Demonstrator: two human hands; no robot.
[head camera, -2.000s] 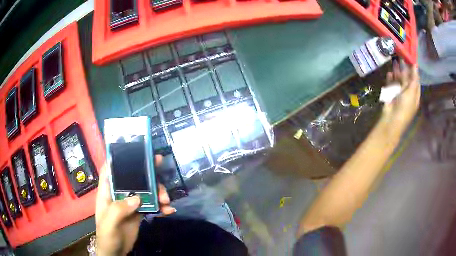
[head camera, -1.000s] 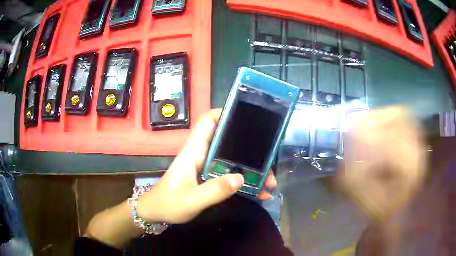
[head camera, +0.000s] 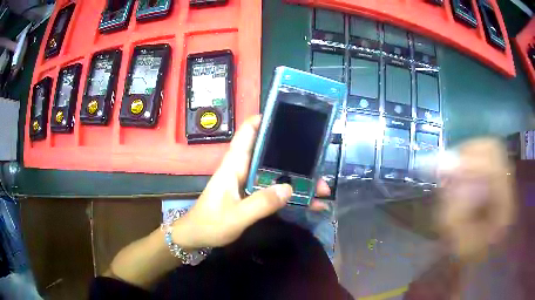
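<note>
A handheld device (head camera: 296, 137) with a teal-blue frame, dark screen and green board at its lower end is held upright, front side up. My left hand (head camera: 229, 202) grips it, thumb on the lower end and fingertips at the right edge. My right hand (head camera: 478, 196) is at the right, strongly blurred; a whitish blur shows by its fingers, and I cannot tell what it is or whether it is held. The clear tray of lens panels (head camera: 398, 88) lies flat behind the device, which hides part of its left side.
A red foam tray (head camera: 117, 156) at left holds several black devices with yellow spots and teal-edged ones above. Another red tray (head camera: 405, 23) crosses the top right. The dark green bench (head camera: 281, 35) shows between them. A brown cardboard box (head camera: 58, 234) is below the bench edge.
The view has swung left, then shifted slightly. My right hand has come from the far bench edge toward the lens tray's lower right. My left hand still holds the device, now more tilted.
</note>
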